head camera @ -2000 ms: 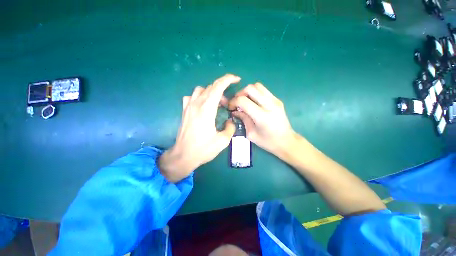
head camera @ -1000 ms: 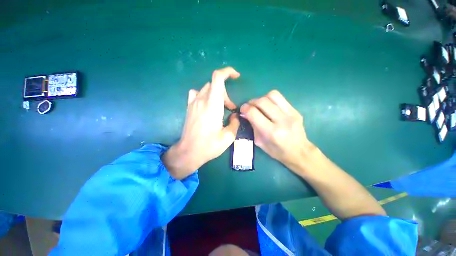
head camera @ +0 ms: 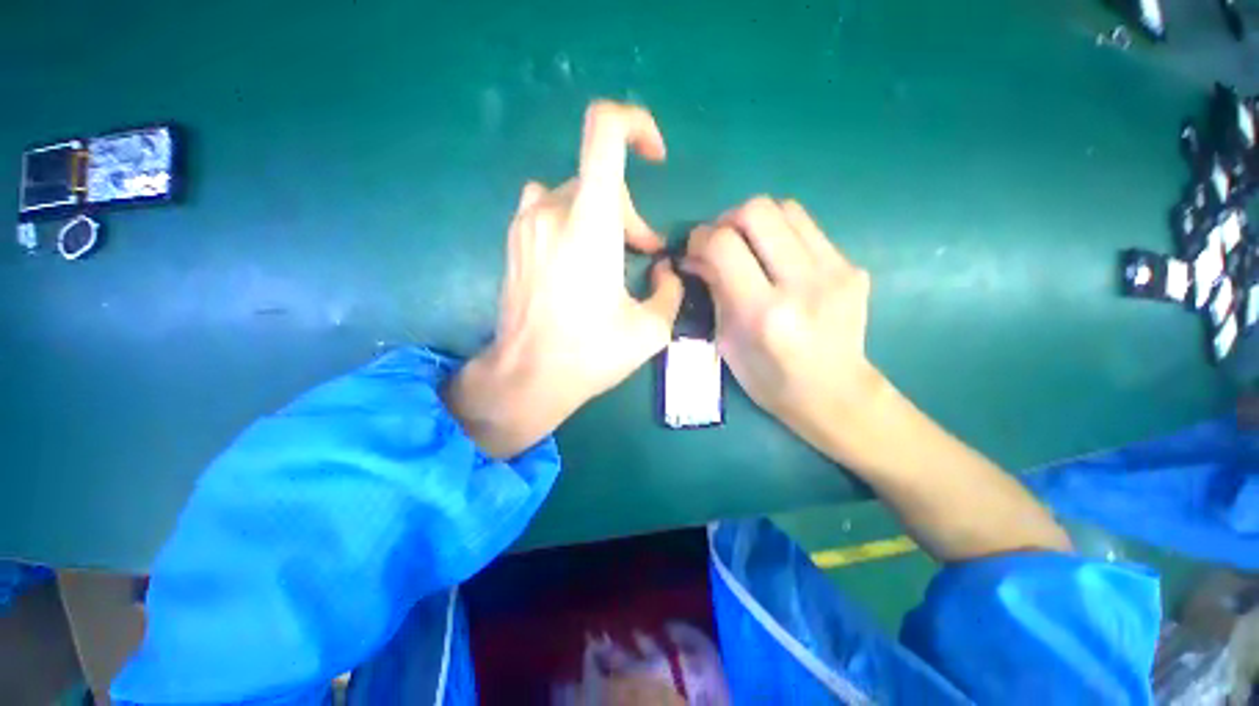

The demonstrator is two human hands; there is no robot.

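Note:
A black phone body [head camera: 693,382] with a bright white rectangle on its near half lies on the green bench between my hands. My left hand [head camera: 573,297] is at its left, thumb and a finger pinching the phone's far end, index finger raised and bent. My right hand [head camera: 787,304] is at its right, its fingertips closed at the same far end. The fingertips meet over a small dark part there; its shape is mostly hidden. I cannot tell which hand holds it.
At the left lie an open phone [head camera: 129,166] with a dark display, a small oval part [head camera: 79,237] with a white rim, and a tiny pale piece [head camera: 28,236]. At the right is a pile of black phones [head camera: 1209,262]. A blue sleeve [head camera: 1160,483] reaches in at the lower right.
The whole view has shifted, so the bench things appear higher in it. My hands stay at the phone's far end; my left index finger points up more, and my right fingers have moved slightly.

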